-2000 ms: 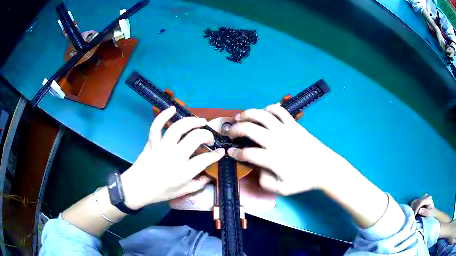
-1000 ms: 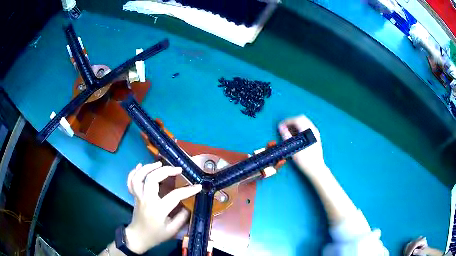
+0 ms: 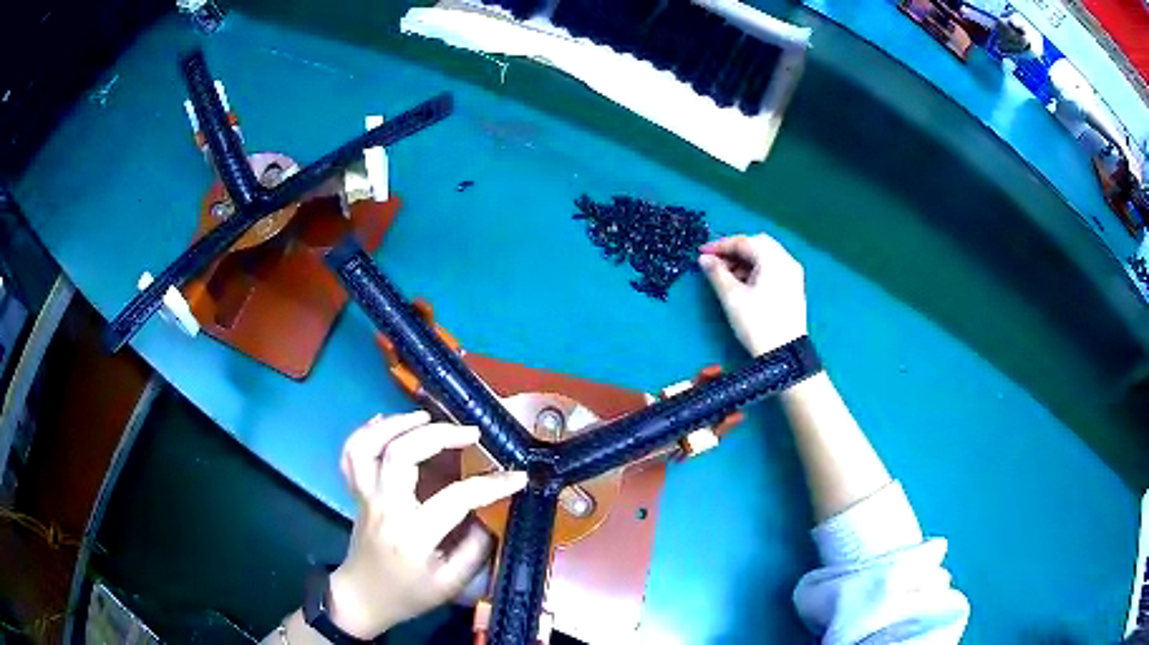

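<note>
A black Y-shaped frame [image 3: 668,411] lies on an orange-brown jig [image 3: 626,504] with a round tan centre. My left hand [image 3: 422,510] is beside the hub, thumb and index finger apart, a fingertip at the hub's left edge; whether it holds a small part cannot be told. My right hand [image 3: 760,290] reaches past the frame's right arm, its fingertips at the right edge of a pile of small black pieces [image 3: 645,239]. Thumb and finger are close together; whether a piece is between them is too small to tell.
A second black Y-shaped frame [image 3: 330,164] stands on another jig [image 3: 271,315] at the left. A white tray [image 3: 605,78] of black strips lies on the dark green belt [image 3: 882,176] at the top. One loose black bit [image 3: 465,187] lies left of the pile. Other workers' things show top right.
My right hand left the hub and moved out to the pile. My left hand stayed near the hub. The view shifted, and the white tray moved right along the belt.
</note>
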